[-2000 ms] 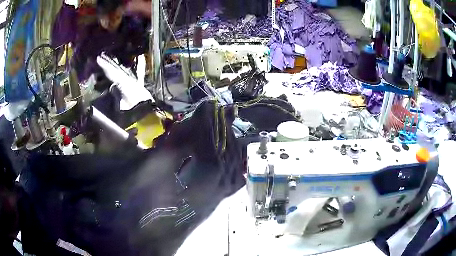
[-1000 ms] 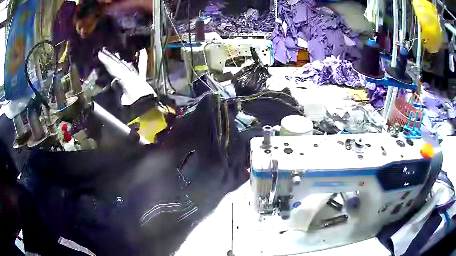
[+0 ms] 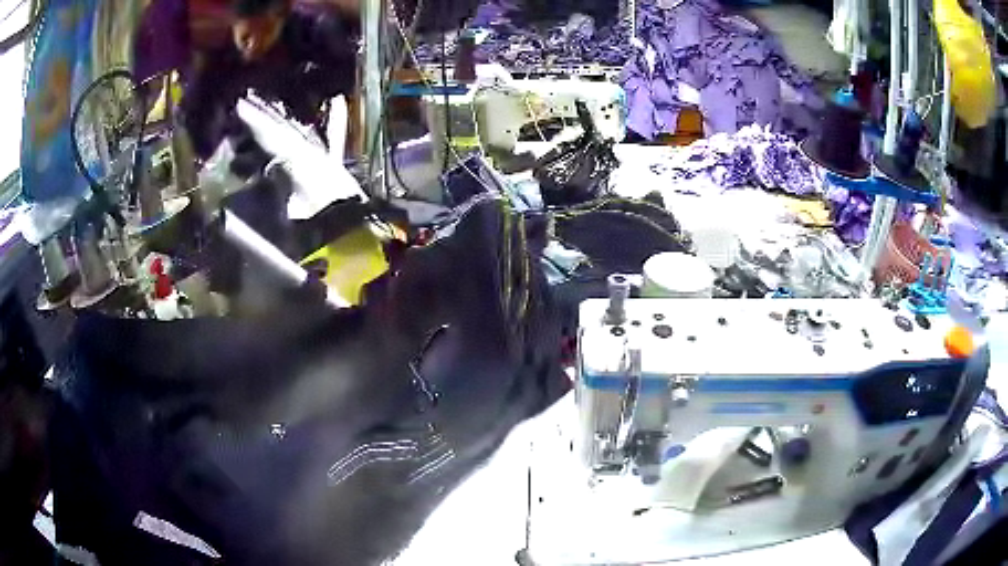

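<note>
Neither of my hands can be made out in the picture. A large dark garment heap [image 3: 254,431] lies left of the sewing machine, with white stripe lines on it and yellow-edged seams at its upper part. The white sewing machine [image 3: 752,404] with a blue stripe and dark control panel stands at the right, an orange spot at its right end. No cloth shows clearly under its needle end [image 3: 630,448]. Dark and white cloth [image 3: 940,503] hangs at the machine's right end.
A pale lidded mug [image 3: 678,274] stands behind the machine head. Dark thread cones [image 3: 837,144] stand on a blue holder at the right. A second machine [image 3: 542,111], a black plastic bag [image 3: 580,166] and purple cloth piles [image 3: 707,66] are behind. A person [image 3: 265,66] is at the upper left.
The whole view has shifted, so machine and cloth sit further right in the picture. The person at the upper left has moved their head. The dark heap looks otherwise unchanged.
</note>
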